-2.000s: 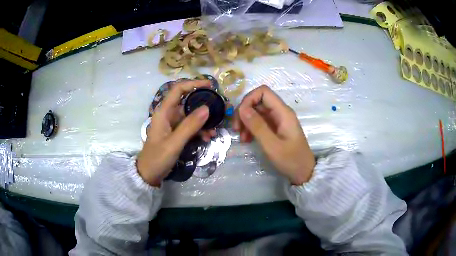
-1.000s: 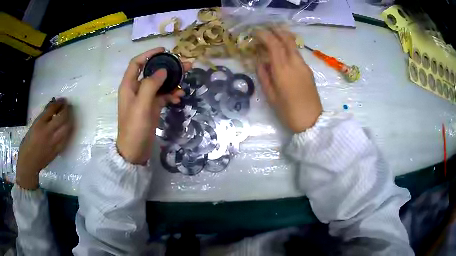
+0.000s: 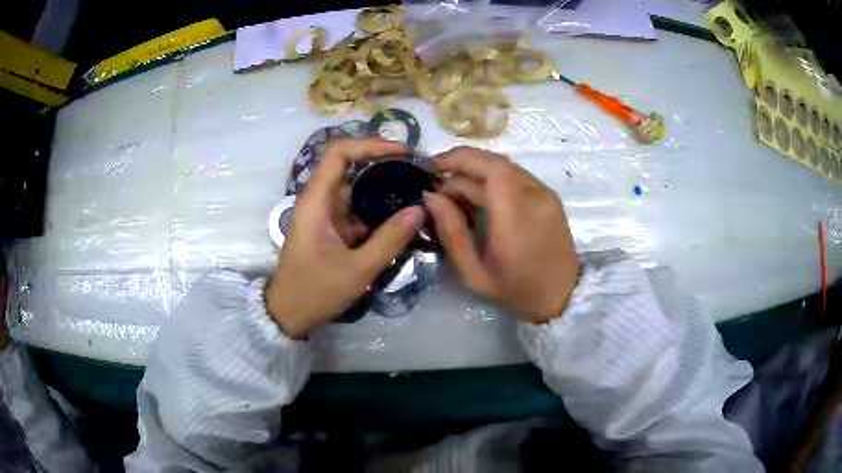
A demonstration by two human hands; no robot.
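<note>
A round black watch case (image 3: pixel 391 192) is held face up between my two hands, over the pile of rings. My left hand (image 3: pixel 334 236) grips its left side, with the thumb at the near edge. My right hand (image 3: pixel 512 231) has fingertips and thumb at its right edge; whether they also pinch something thin cannot be told. Dark flat rings (image 3: pixel 397 129) lie in an overlapping pile under and around my hands, partly hidden. Tan rings (image 3: pixel 374 60) lie in a loose heap beyond.
An orange-handled screwdriver (image 3: pixel 609 105) lies right of the tan rings. A small blue bit (image 3: pixel 637 190) and a red stick (image 3: pixel 823 268) are at right. Yellow die-cut sheets (image 3: pixel 794 115) lie far right. A clear bag (image 3: pixel 480 23) and white board (image 3: pixel 268 46) are at the back.
The case has moved right, back over the pile. My right hand has come from the tan rings to the case. The other person's hand at left is gone, and so is the dark case there.
</note>
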